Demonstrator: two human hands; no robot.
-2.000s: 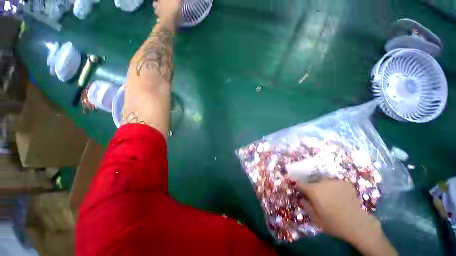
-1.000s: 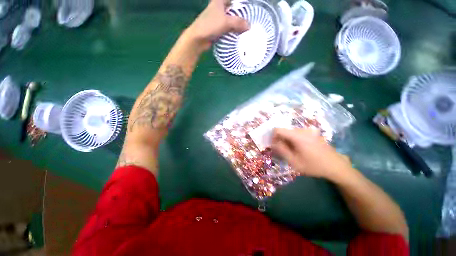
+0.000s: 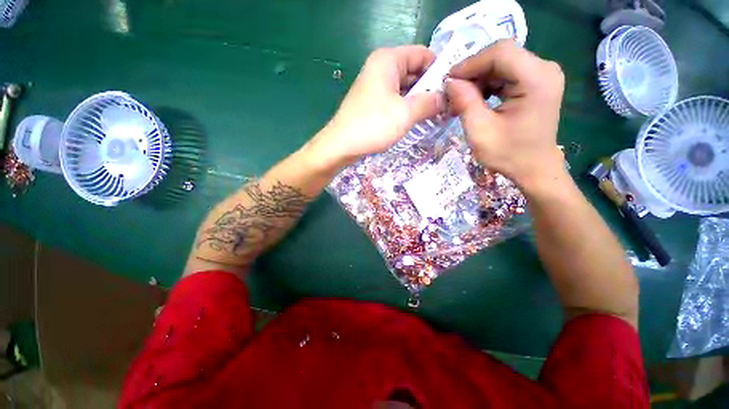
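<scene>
A white clip fan (image 3: pixel 489 25) is held over the far edge of the clear bag (image 3: pixel 400 212) of coppery and silver pieces. My left hand (image 3: pixel 400 100) grips its white neck, with fingers and thumb around it. My right hand (image 3: pixel 511 100) has thumb and forefinger pinched at the same neck, touching it. A small piece may be between the right fingertips, too small to tell. The slotted grille lies partly hidden under my hands, above the bag. The bag has a white label and lies flat on the green bench.
A white clip fan (image 3: pixel 116 149) lies at the left beside a coppery pile (image 3: pixel 16 172) and a hammer (image 3: pixel 6 108). More fans (image 3: pixel 639 72) stand at the right, with a dark-handled hammer (image 3: pixel 639 224) and a crumpled clear bag (image 3: pixel 703 291). A small square piece (image 3: pixel 413 301) lies near me.
My left hand has brought the fan nearer, over the bag's far edge. My right hand has left the bag's pieces and come up to the fan's neck. The view has shifted.
</scene>
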